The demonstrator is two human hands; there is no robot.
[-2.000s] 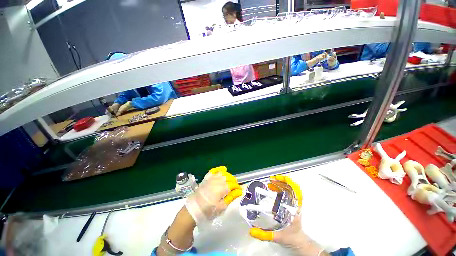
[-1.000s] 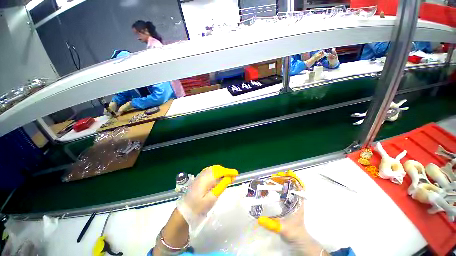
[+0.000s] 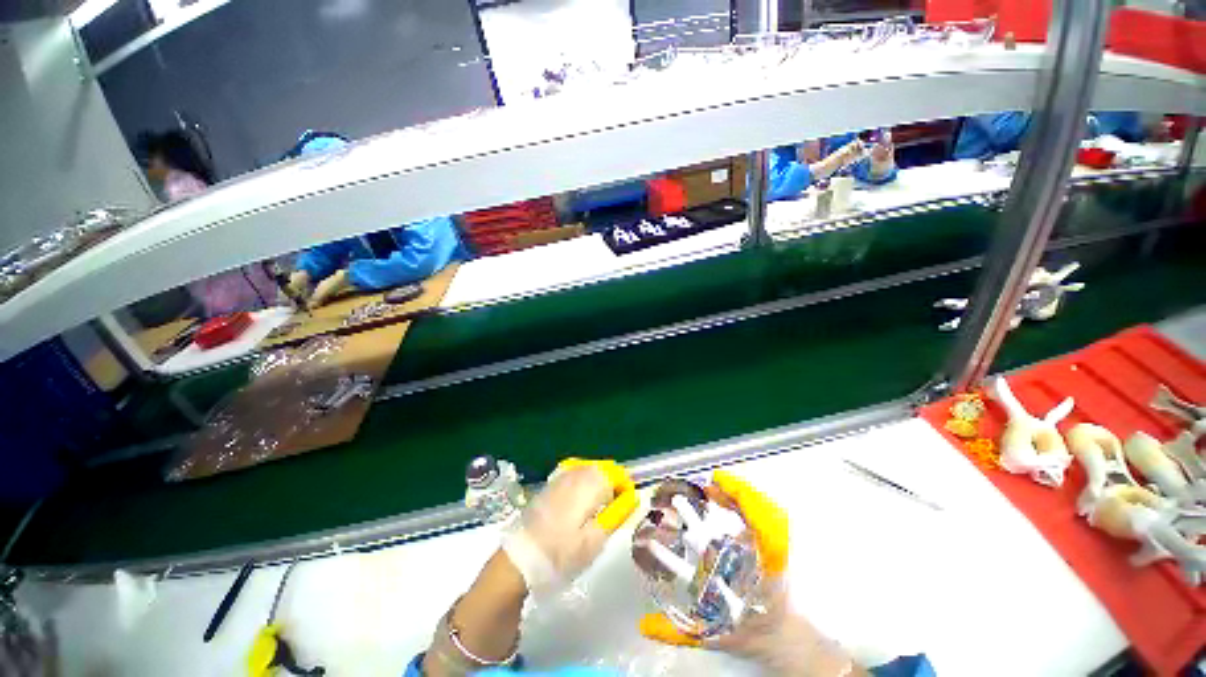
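A round, clear and silvery housing (image 3: 698, 562) with pale and dark pieces inside is held above the white tabletop, its open face towards me. My right hand (image 3: 754, 582), in a thin glove with yellow-orange finger cots, grips it by its right and lower rim. My left hand (image 3: 571, 518), gloved the same way, is just left of the housing with its fingers curled together. Whether it pinches something small cannot be told. Slim silver tweezers (image 3: 893, 485) lie on the table to the right.
A small clear bottle (image 3: 492, 485) stands at the back edge. A dark stick (image 3: 229, 600) and a yellow-handled tool (image 3: 269, 651) lie left. Wrapped white-cream parts (image 3: 1030, 434) lie on the red tray (image 3: 972, 496). The green conveyor (image 3: 595, 377) runs behind, under the shelf (image 3: 529, 152). Workers sit beyond.
The housing has tilted and turned in my right hand, whose fingers have shifted on its rim. My left hand has moved slightly right. A person in pink behind the shelf has moved left.
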